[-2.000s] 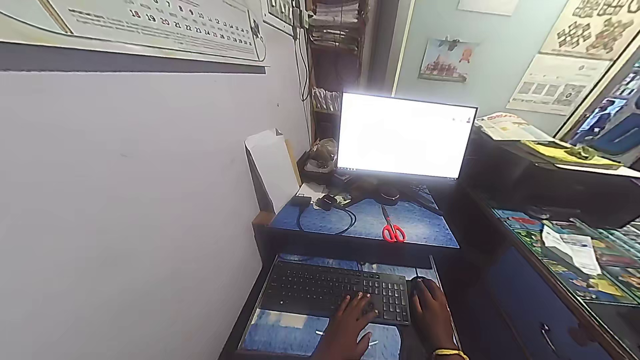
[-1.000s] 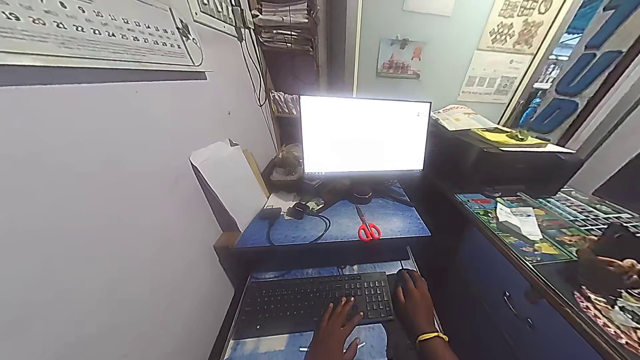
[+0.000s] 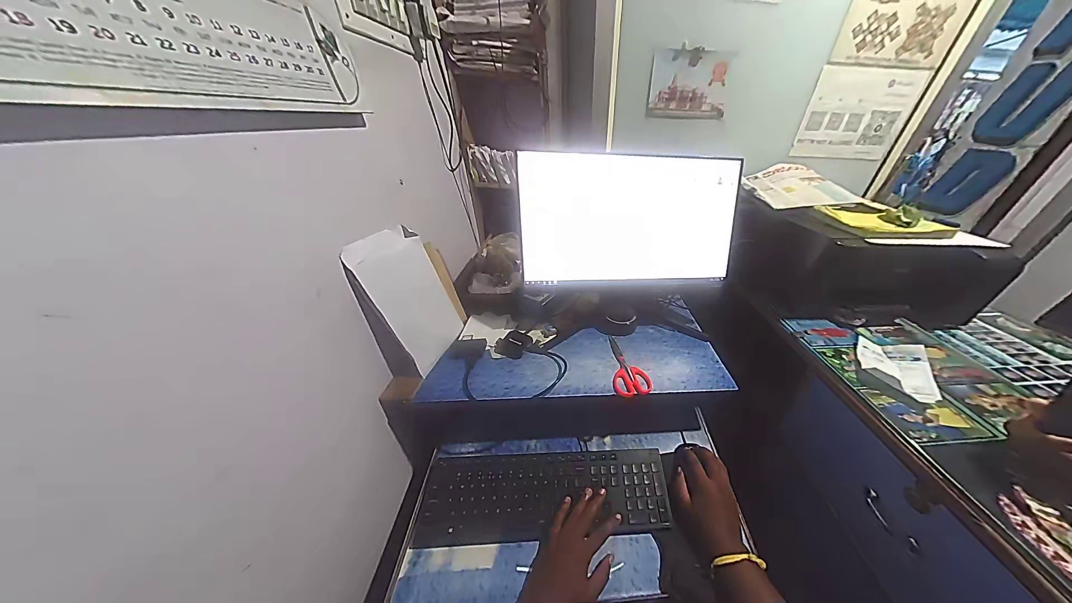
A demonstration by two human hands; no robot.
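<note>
My left hand [image 3: 578, 540] rests with spread fingers over the right part of a black keyboard [image 3: 502, 494], its wrist on the blue pull-out tray. To the keyboard's right, my right hand [image 3: 705, 494], with a yellow band at the wrist, lies over a black computer mouse [image 3: 688, 453], mostly hidden under the fingers. A lit monitor [image 3: 628, 218] stands behind on the blue desktop. Red-handled scissors [image 3: 630, 378] lie in front of its stand, points toward it. Left of them is a black cable [image 3: 559, 368] with an adapter. A thin white object shows beside my left hand.
White papers [image 3: 406, 293] lean at the desktop's left edge, near the wall. On the right, a printer [image 3: 888, 260] bears papers and a yellow item. In front of it, a glass-topped counter [image 3: 955, 419] holds a folded paper [image 3: 900, 368]; a person's hand [image 3: 1043, 444] is at its right edge.
The view has shifted over the last two seconds. Both hands keep their places at the keyboard and mouse. The other person's hand at the right edge does not show in the oldest frame.
</note>
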